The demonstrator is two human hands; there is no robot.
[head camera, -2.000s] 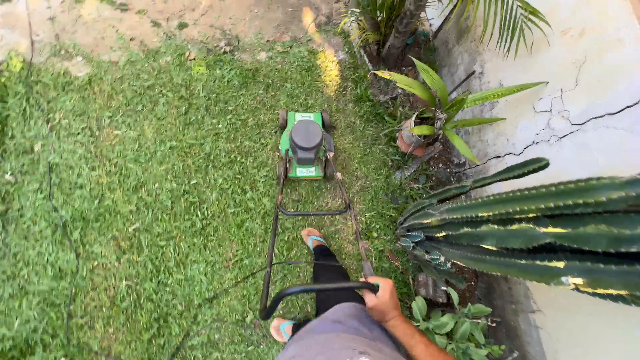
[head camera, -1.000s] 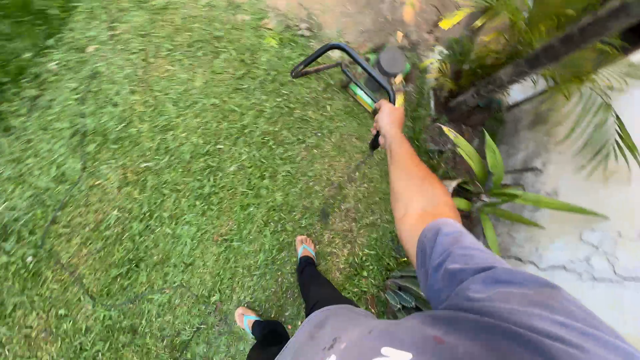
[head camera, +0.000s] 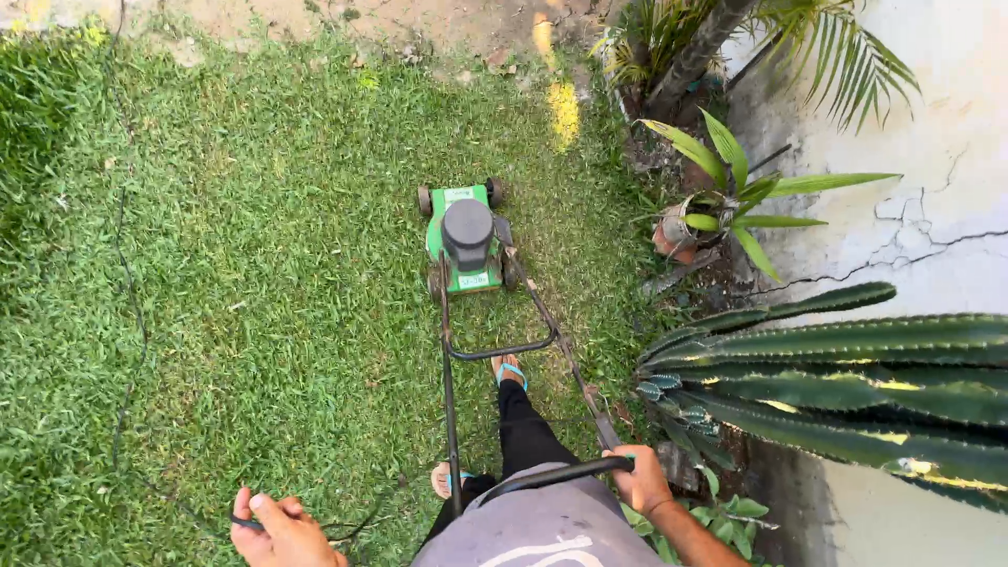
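Note:
A green electric lawn mower (head camera: 466,244) with a dark grey motor cover stands on the grass in front of me. Its black tubular handle (head camera: 551,475) reaches back to my waist. At the handle's right corner my right hand (head camera: 639,480) is closed around the bar. Off to the left of the handle, my left hand (head camera: 282,529) holds a black power cord (head camera: 350,529) between thumb and fingers. Cord also lies on the lawn along the left side (head camera: 130,291). Whether the mower's blade turns cannot be seen.
On the right are a large cactus (head camera: 827,378), a potted plant (head camera: 676,230), a palm trunk (head camera: 697,59) and a cracked wall (head camera: 937,236). Bare soil (head camera: 260,31) borders the far edge of the grass. My sandalled feet are behind the mower.
The mower, at the far soil edge one second ago, is now nearer my feet. My right arm, then stretched forward, is back near my waist. My left hand has come into view with the cord.

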